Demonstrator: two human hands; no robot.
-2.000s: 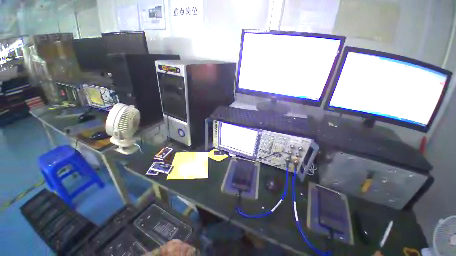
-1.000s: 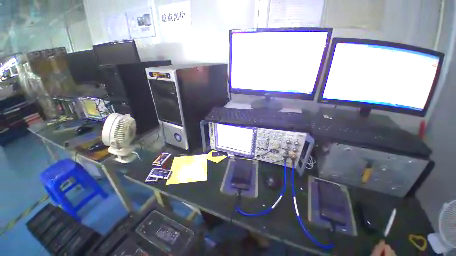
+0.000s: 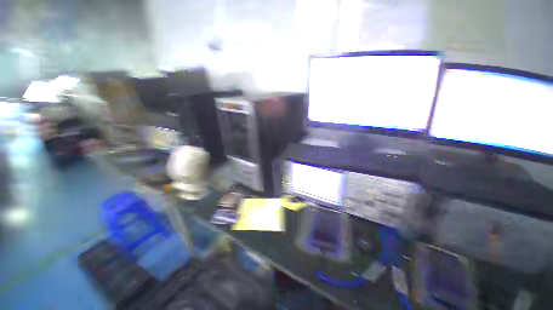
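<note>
The whole view is blurred. Neither of my hands can be made out. A dark phone lies on the left coupler plate in front of the tester. A second dark phone lies on the right coupler plate. Blue cable curves from the left plate, and more blue cable hangs beside the right plate. The tester has a lit screen. A pale smear at the lower right edge may be the white stick.
Two lit monitors stand behind the bench. A yellow sheet, small cards, a white fan and a computer tower are at left. A blue stool and black trays are below left.
The view has swung left, so the bench appears shifted right and blurred. The hand at the lower right with the white stick is out of sight. The phones remain on their plates.
</note>
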